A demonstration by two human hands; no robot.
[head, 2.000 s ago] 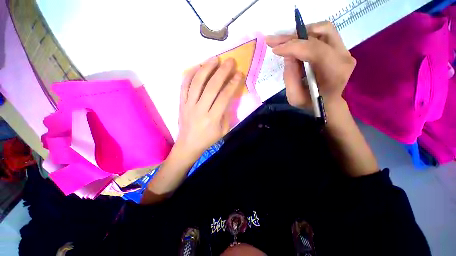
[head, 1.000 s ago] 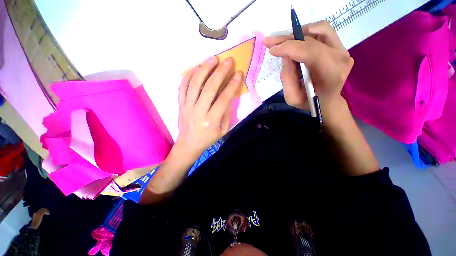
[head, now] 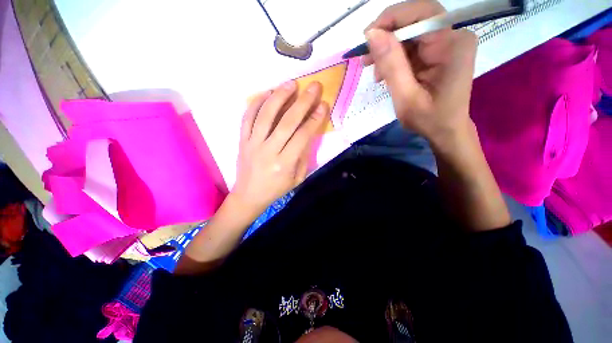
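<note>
My left hand (head: 278, 137) lies flat with spread fingers on a yellow-tan marking template (head: 327, 82), pressing it onto a small pink cut piece (head: 347, 94). The template's pointed corner and dark edge show beyond my fingers; the rest is under my hand. My right hand (head: 426, 67) holds a marking pen (head: 429, 28) with a white barrel. Its dark tip points left and is at the template's upper corner; whether it touches cannot be told. A loose stack of pink cut pieces (head: 151, 161) lies left of my left hand.
A metal-edged plate (head: 293, 47) is set in the white table (head: 201, 47) ahead. A printed ruler (head: 500, 25) runs along the table's right part. Deep pink fabric (head: 530, 114) hangs in a heap at right. A brown board (head: 50, 53) curves at the left, with pale pink fabric beyond it.
My right hand has moved up and turned the pen from upright to nearly level, bringing its tip to the template's corner. My left hand stays on the template.
</note>
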